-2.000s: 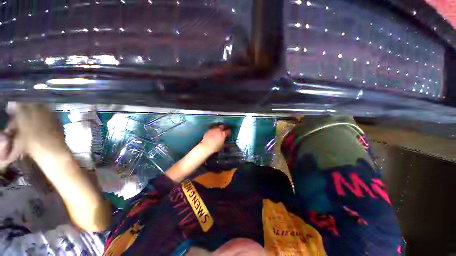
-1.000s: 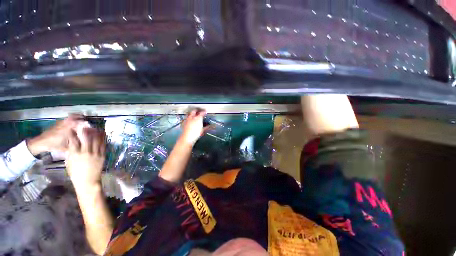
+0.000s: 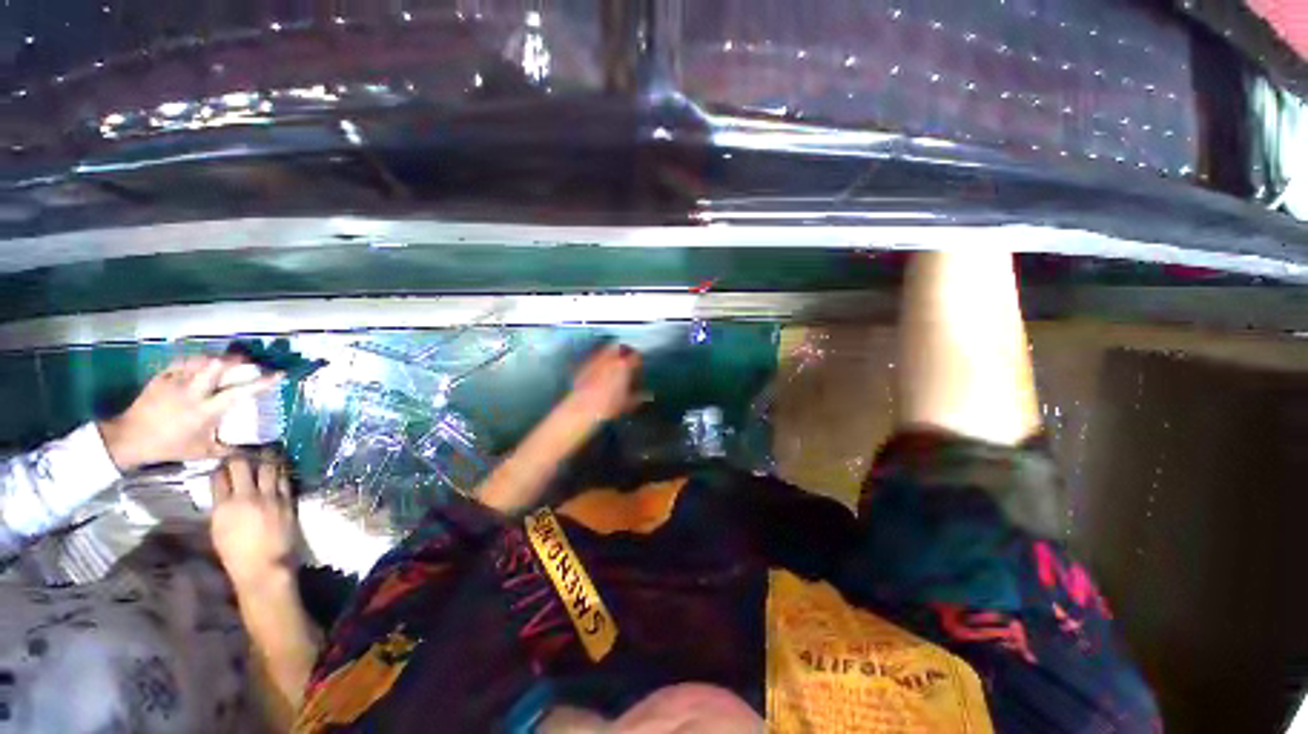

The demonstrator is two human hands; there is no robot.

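Clear blister trays lie in a loose, glossy pile on the green-topped bench, left of my left forearm. My left hand is low over the bench just right of the pile, fingers bent; whether it holds anything is too blurred to tell. My right forearm reaches forward across the metal rail and belt, and its hand is hidden by the overhead shelf edge. A small shiny clear piece lies on the bench right of my left hand.
The metal rail and dark green belt cross ahead, below the shelf edge. Black plastic trays sit above. A large brown carton stands right. A neighbouring worker's hands hold white pieces at left.
My left hand has moved back from the rail and slightly right. My right forearm shows farther forward over the belt. More belt shows below the shelf. The neighbour's hands have moved apart.
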